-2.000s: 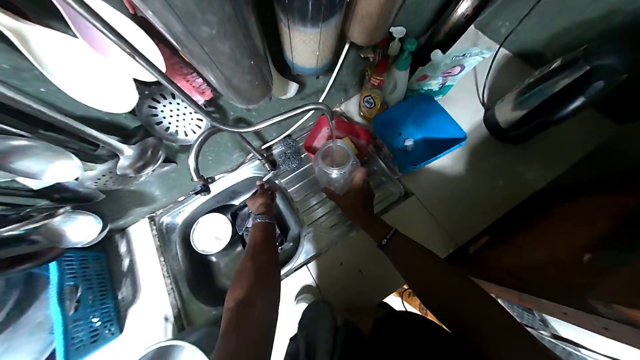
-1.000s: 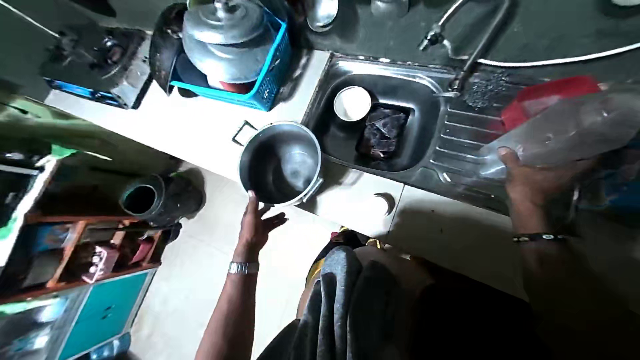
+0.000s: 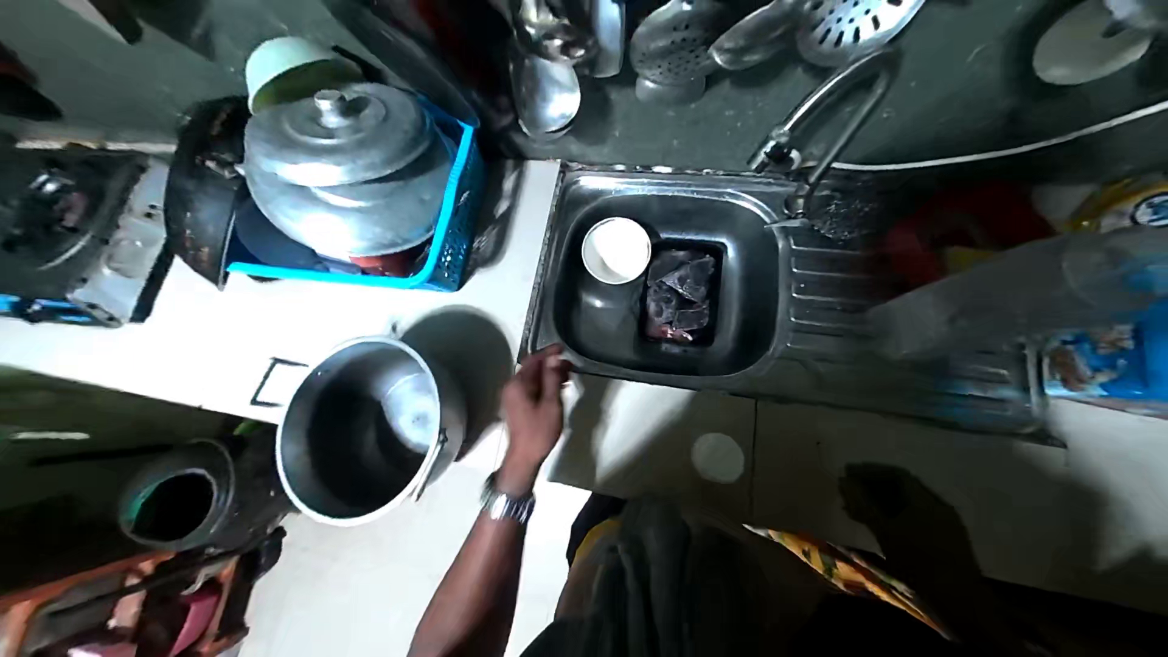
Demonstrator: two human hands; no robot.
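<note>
My left hand (image 3: pixel 534 406) is at the sink's front left corner, beside a deep aluminium pot (image 3: pixel 360 429), with nothing visible in its fingers. The pot appears empty. In the steel sink (image 3: pixel 570 328) are a white round container (image 3: pixel 617 250) and a dark block, wrapped or frozen, in a small black tray (image 3: pixel 680 294). What looks like my right hand (image 3: pixel 885 511) is a dark shape in shadow below the counter edge; its grasp is unclear. A blurred, clear plastic bottle or container (image 3: pixel 1013 292) is above the drainboard, apart from that shape.
A blue basket (image 3: pixel 447 237) with lidded aluminium pots (image 3: pixel 338 137) stands left of the sink, near a gas stove (image 3: pixel 73 219). The faucet (image 3: pixel 821 137) arches behind the sink. Ladles and skimmers (image 3: pixel 675 46) hang above. A blue tray (image 3: pixel 1113 356) is at the right.
My left hand has left the pot's rim and is now at the sink's corner. My right hand, on the clear container one second ago, now seems apart from it. The view has shifted strongly.
</note>
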